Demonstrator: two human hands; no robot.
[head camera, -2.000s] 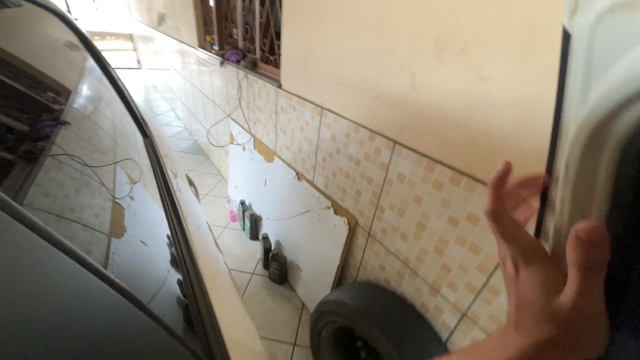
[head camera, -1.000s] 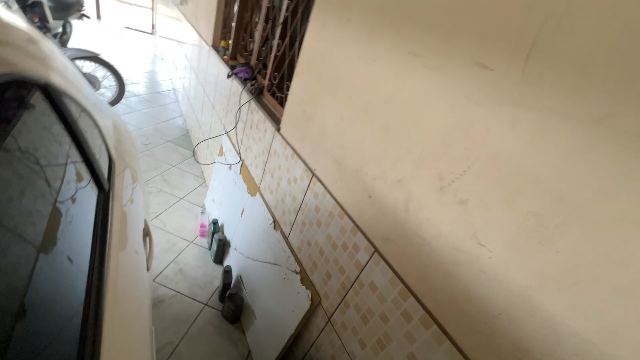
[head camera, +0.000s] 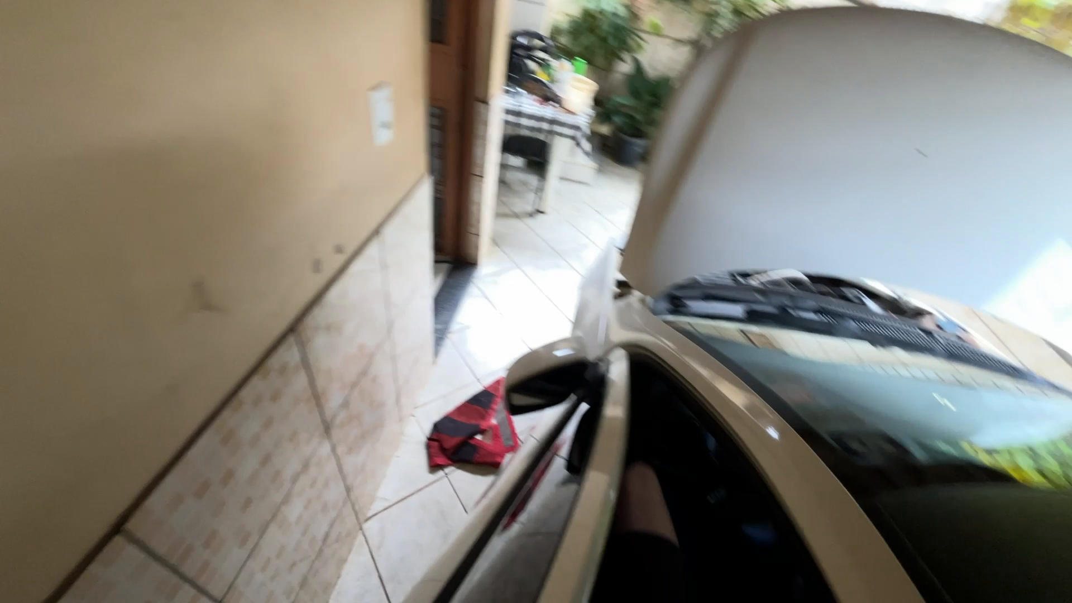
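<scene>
Neither of my hands can be made out in the head view. A beige car fills the right side, its front door (head camera: 620, 452) standing ajar beside the dark door opening. The side mirror (head camera: 548, 381) juts out from the door. Behind the windshield (head camera: 921, 402) rises the raised hood (head camera: 854, 159), with the black cowl and wiper area (head camera: 796, 306) at its base. Low in the door opening a blurred patch of skin (head camera: 649, 502) shows; which body part it is, I cannot tell.
A red and black cloth (head camera: 473, 427) lies on the tiled floor (head camera: 419, 519) near the mirror. Along the left runs a part-tiled wall (head camera: 276, 419) with a light switch (head camera: 381, 114). Beyond a wooden doorway (head camera: 456, 167) stand a cluttered table (head camera: 544, 113), a chair and potted plants (head camera: 632, 109).
The view has swung far round, from the wall with the leaning board and tire to the car's front. A raised hand, seen two seconds ago at the right, is out of view.
</scene>
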